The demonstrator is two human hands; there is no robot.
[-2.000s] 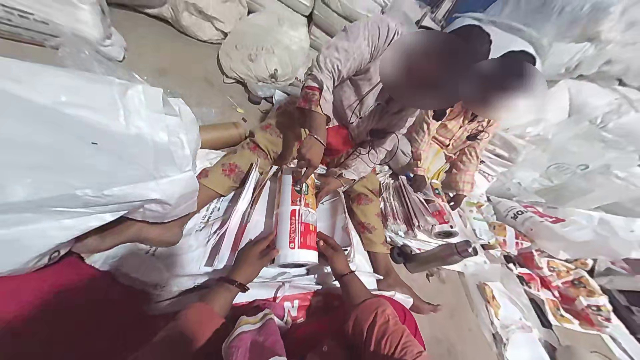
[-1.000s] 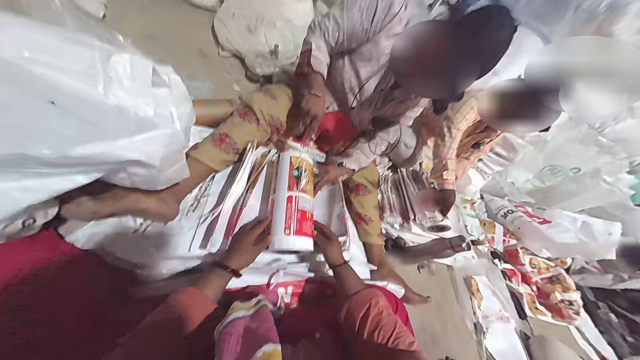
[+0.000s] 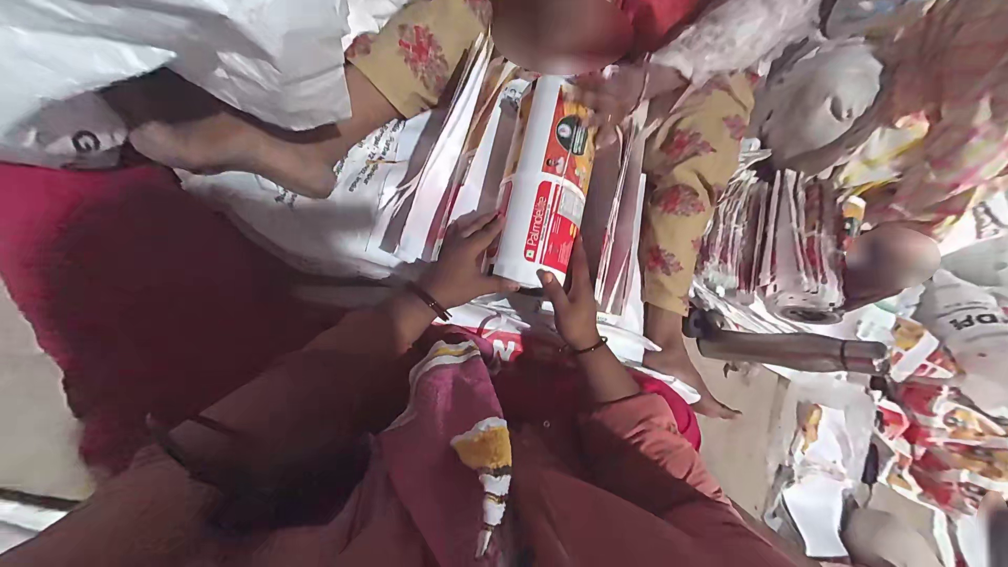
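A roll of printed plastic film or sheets (image 3: 543, 181), white with red and orange print, lies lengthwise in front of me. My left hand (image 3: 468, 264) rests with spread fingers against the left side of its near end. On the right side of that same end are the thumb and fingers of my right hand (image 3: 575, 303). Folded printed sheets (image 3: 449, 169) stand in rows on both sides of the roll. The co-worker opposite has a hand (image 3: 618, 98) by the roll's far right side; that hand is blurred.
The co-worker's legs in floral trousers (image 3: 689, 189) flank the sheets. A dark cylinder (image 3: 795, 350) lies at right, near another bundle of folded sheets (image 3: 776, 244). A large white plastic sack (image 3: 236, 55) is at upper left, and printed sheets (image 3: 945, 441) are spread at lower right.
The view has tilted down and come closer. The co-worker opposite has bent forward over the roll. Both my hands stay at its near end.
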